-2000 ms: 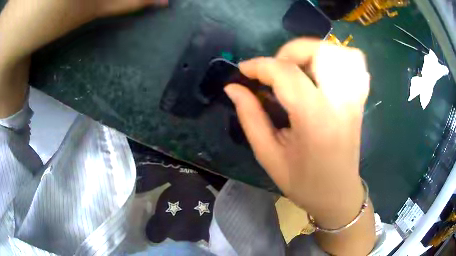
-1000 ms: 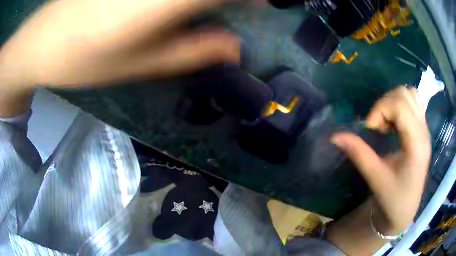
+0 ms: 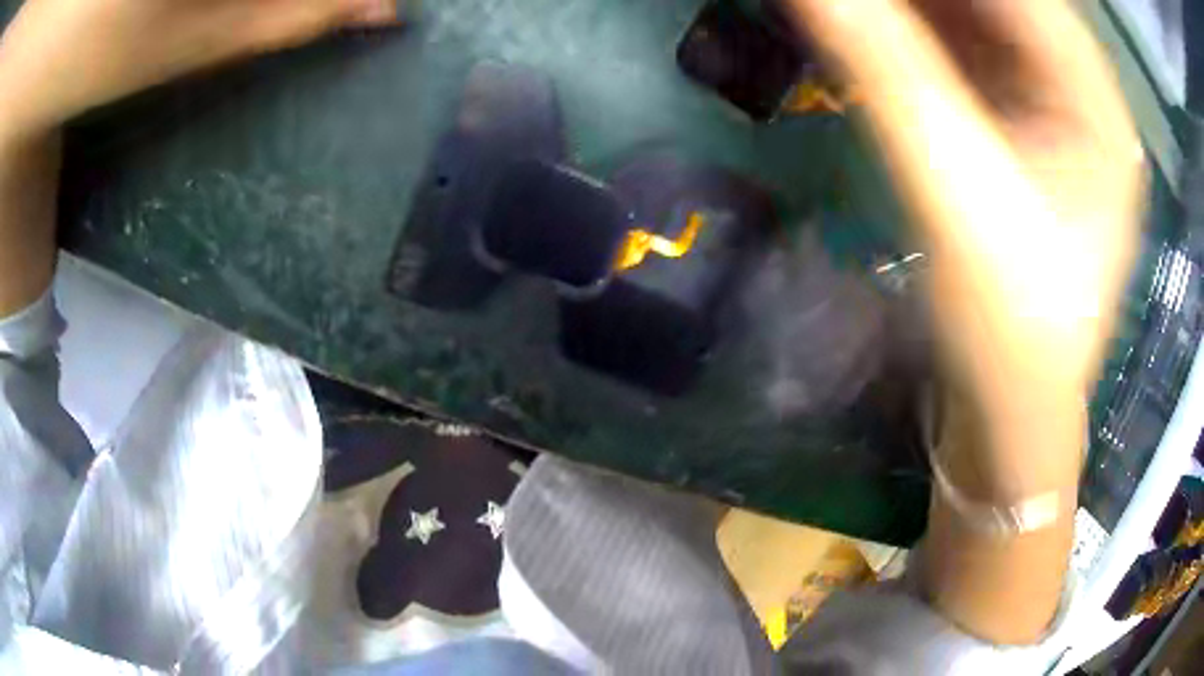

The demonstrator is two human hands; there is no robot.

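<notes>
A black display module (image 3: 552, 222) with an orange flex cable (image 3: 658, 243) lies on a dark jig (image 3: 508, 112) on the green bench. No hand touches it. My right hand (image 3: 990, 159) is blurred at the upper right, beside a second black module (image 3: 739, 60) with an orange tail; its fingertips are cut off by the top edge, so its grip cannot be told. My left hand (image 3: 346, 16) is at the top left, mostly cut off by the top edge; whether it holds anything cannot be told.
Crumpled clear film (image 3: 825, 330) lies right of the jig. The green bench's (image 3: 304, 310) near edge runs slanting in front of my lap. A white-edged tray (image 3: 1162, 508) with black and orange parts is at the far right.
My left hand has drawn back from over the jig to the top left. My right hand has moved up from beside the clear film. The module on the jig is now uncovered.
</notes>
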